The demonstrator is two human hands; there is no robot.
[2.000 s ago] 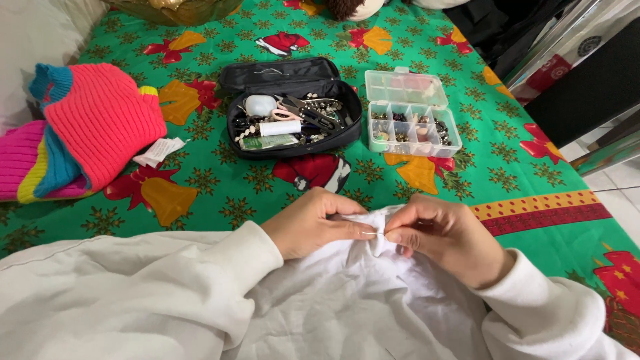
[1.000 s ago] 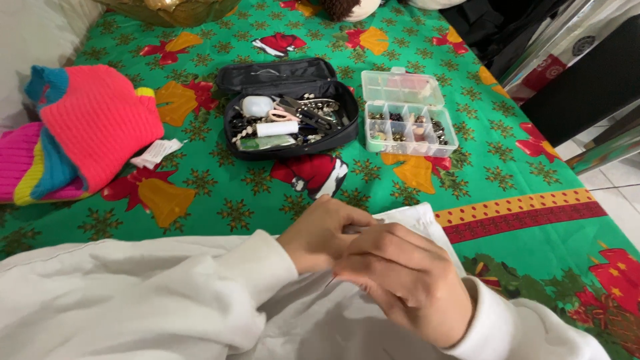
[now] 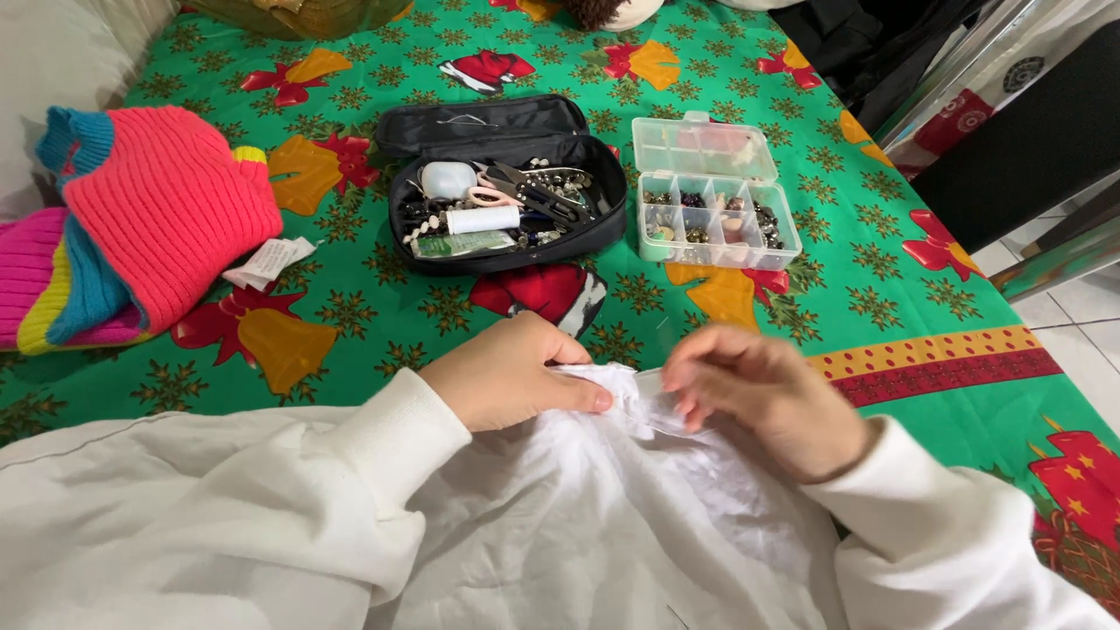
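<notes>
White cloth [image 3: 560, 516] spreads over the near edge of the table, its edge gathered between my hands. My left hand [image 3: 516, 372] pinches that gathered edge between thumb and fingers. Just to its right, my right hand [image 3: 757, 389] is raised with bent fingers, slightly blurred; whether a needle or thread is between its fingertips cannot be made out. A thin light line, possibly a needle or thread, shows just above those fingertips. Beyond my hands lies an unzipped black case [image 3: 516, 254] holding a white thread spool [image 3: 482, 220], thread snips [image 3: 538, 194] and beads.
A clear plastic compartment box [image 3: 722, 254] with beads stands open right of the case. Colourful knitwear [image 3: 175, 210] with a white tag [image 3: 269, 262] lies at the left. A Christmas-patterned green tablecloth [image 3: 367, 315] covers the table. A golden bowl [image 3: 306, 13] is at the far left.
My right hand has moved right, away from my left hand, which it overlapped one second ago. The gathered cloth edge between them shows again.
</notes>
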